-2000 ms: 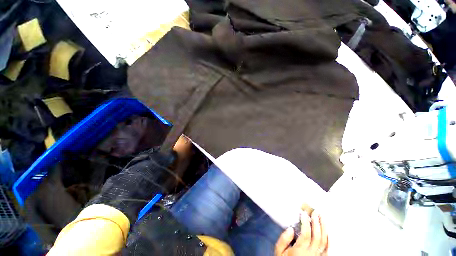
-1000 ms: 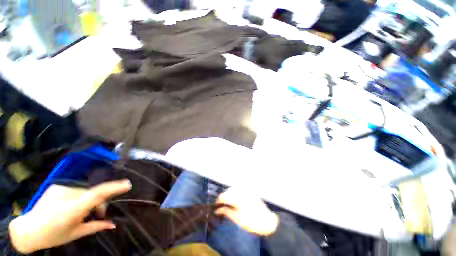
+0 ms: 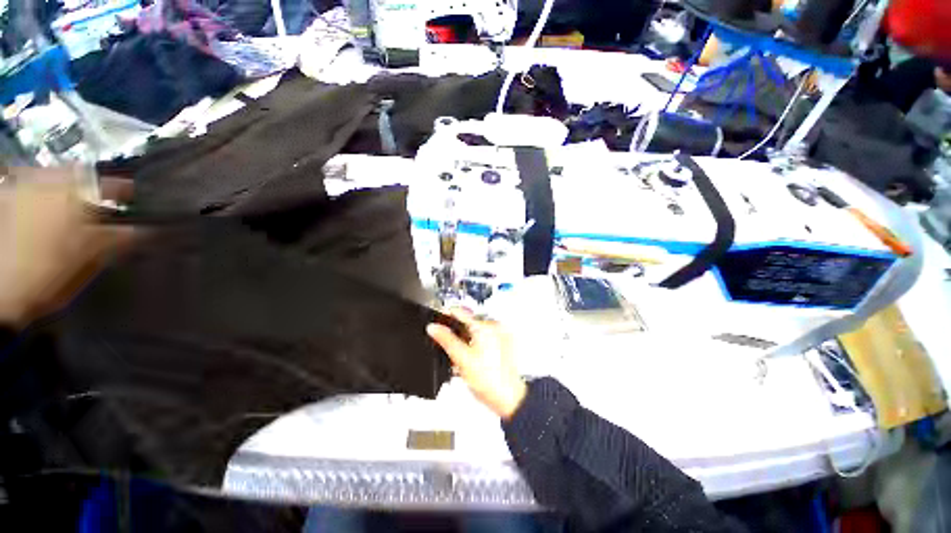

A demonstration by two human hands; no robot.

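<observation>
A dark garment panel (image 3: 250, 323) is stretched between my two hands in front of the sewing machine (image 3: 615, 208). My left hand (image 3: 52, 245), blurred at the left edge, holds its upper left part. My right hand (image 3: 482, 359) pinches its right edge between thumb and fingers, just below the presser foot area (image 3: 454, 286). More dark cloth (image 3: 250, 146) lies behind the panel on the table. Whether the panel's edge is under the foot cannot be told.
Black bands (image 3: 536, 208) drape over the machine head. A small clear packet (image 3: 594, 297) lies on the bed. A control panel (image 3: 803, 276) is at the right. A graduated scale (image 3: 365, 481) runs along the front edge. Thread cones on a blue frame (image 3: 772, 42) stand behind.
The view has turned up and right to the machine. The panel that was low near the lap is now raised and spread over the table's left part, held by both hands.
</observation>
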